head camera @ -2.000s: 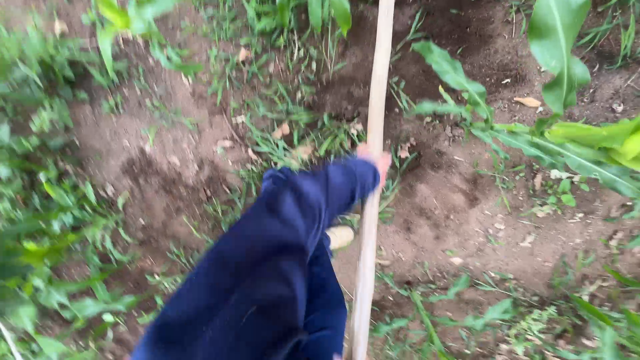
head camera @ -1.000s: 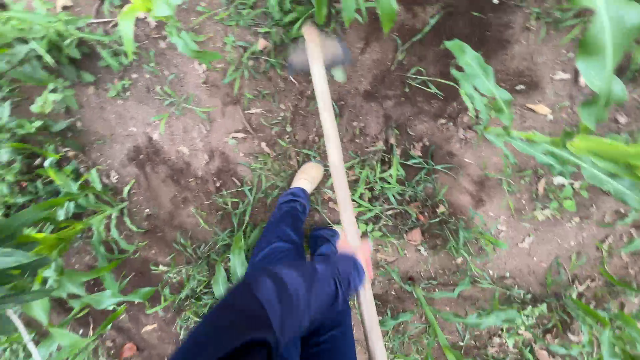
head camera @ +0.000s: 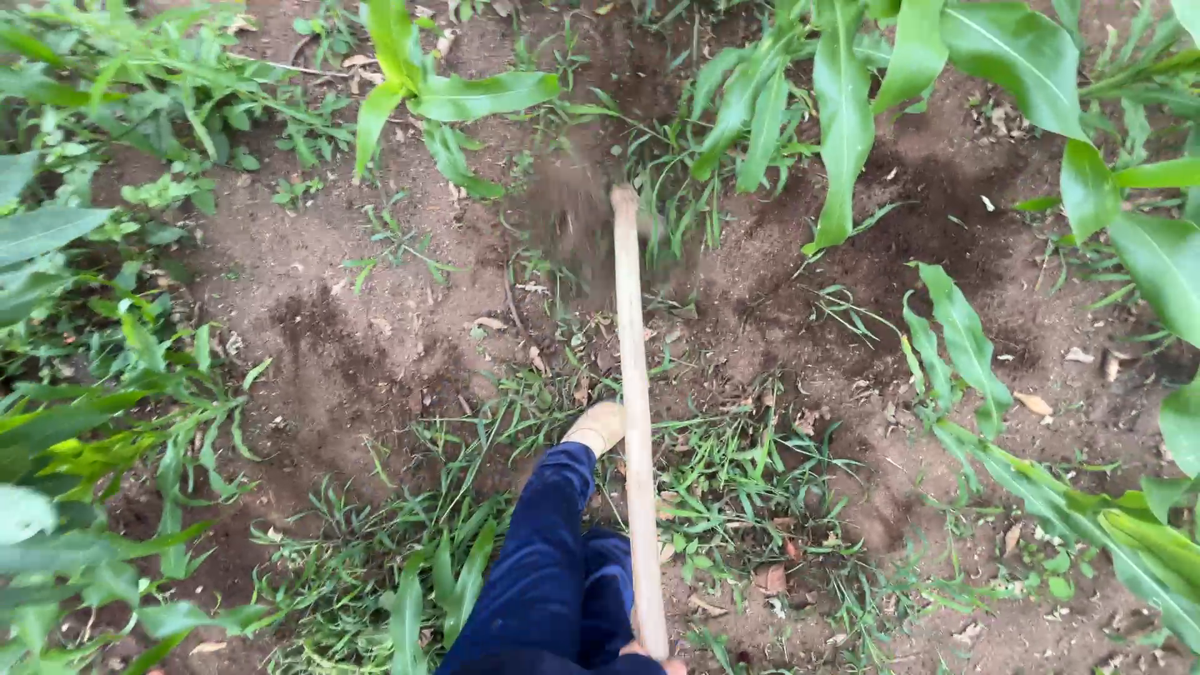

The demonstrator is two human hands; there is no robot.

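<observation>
The pale wooden handle of a hoe (head camera: 635,403) runs from the bottom edge up to the middle of the view. Its far end is at the soil, where the blurred hoe head (head camera: 651,227) is partly hidden by grass and loose dirt. My left hand (head camera: 649,651) is closed around the handle at the bottom edge, mostly cut off, by a dark blue sleeve. My right hand is out of view. Dark soil (head camera: 567,211) is blurred beside the hoe's far end, and cut or flattened grass (head camera: 750,469) lies on both sides of the handle.
My light-coloured shoe (head camera: 598,427) stands just left of the handle, below a blue trouser leg (head camera: 530,553). A young maize plant (head camera: 408,84) grows left of the hoe's far end. Larger maize leaves (head camera: 844,112) hang at the upper right, and dense weeds (head camera: 103,122) line the left.
The hoe head, raised and visible one second ago, is now down at the soil with dirt blurred around it. My hand on the handle has moved down to the bottom edge of the view.
</observation>
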